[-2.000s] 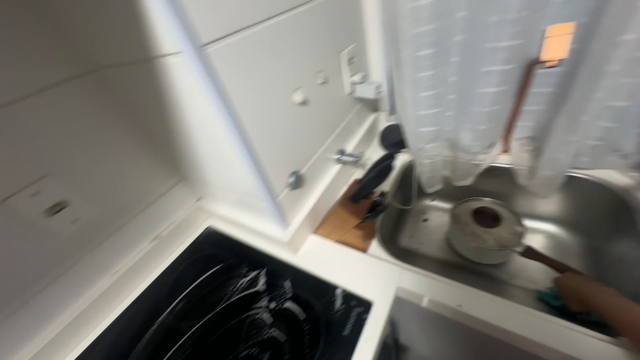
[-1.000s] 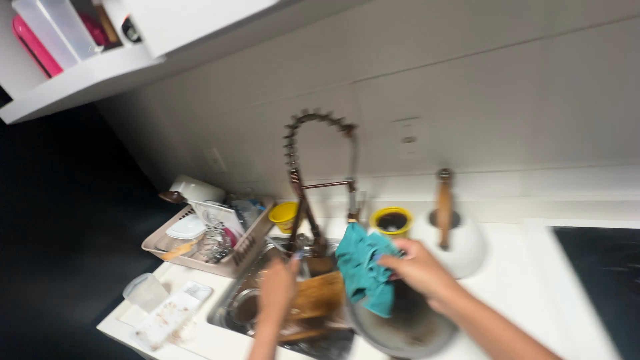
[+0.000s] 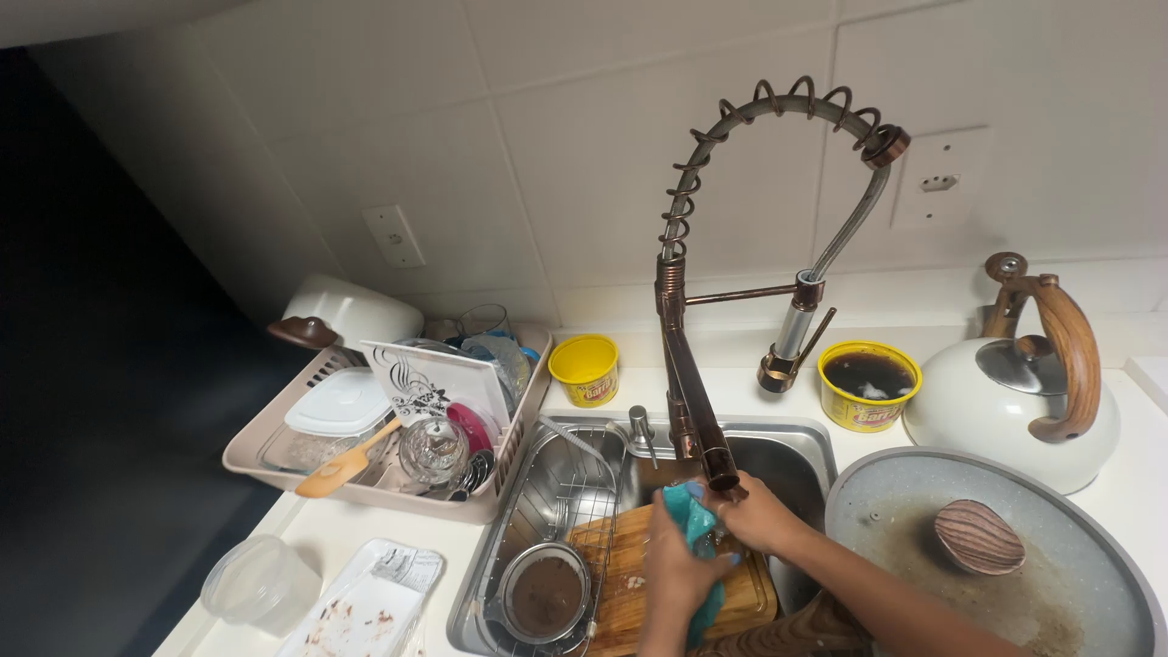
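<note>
My left hand [image 3: 677, 568] and my right hand [image 3: 753, 516] both grip a teal cloth [image 3: 691, 513] just under the spout of the bronze spring faucet [image 3: 703, 401]. Below them a wooden cutting board [image 3: 630, 584] lies across the double sink [image 3: 821, 447]. At the sink's left side, a strainer with brown residue [image 3: 546, 593] sits by a wire rack [image 3: 598, 538]. Part of the cloth hangs beneath my hands. Whether water is running cannot be told.
A dish rack [image 3: 365, 488] with dishes, a plastic container [image 3: 260, 579] and a soiled white tray [image 3: 365, 602] stand left. Yellow tubs [image 3: 584, 370] are behind the sink. To the right are a white kettle [image 3: 1013, 420] and a large pan lid [image 3: 1004, 557].
The view has swung far from the stove side to the sink. My hands, apart one second ago with the cloth in the right, are now together on the cloth under the faucet.
</note>
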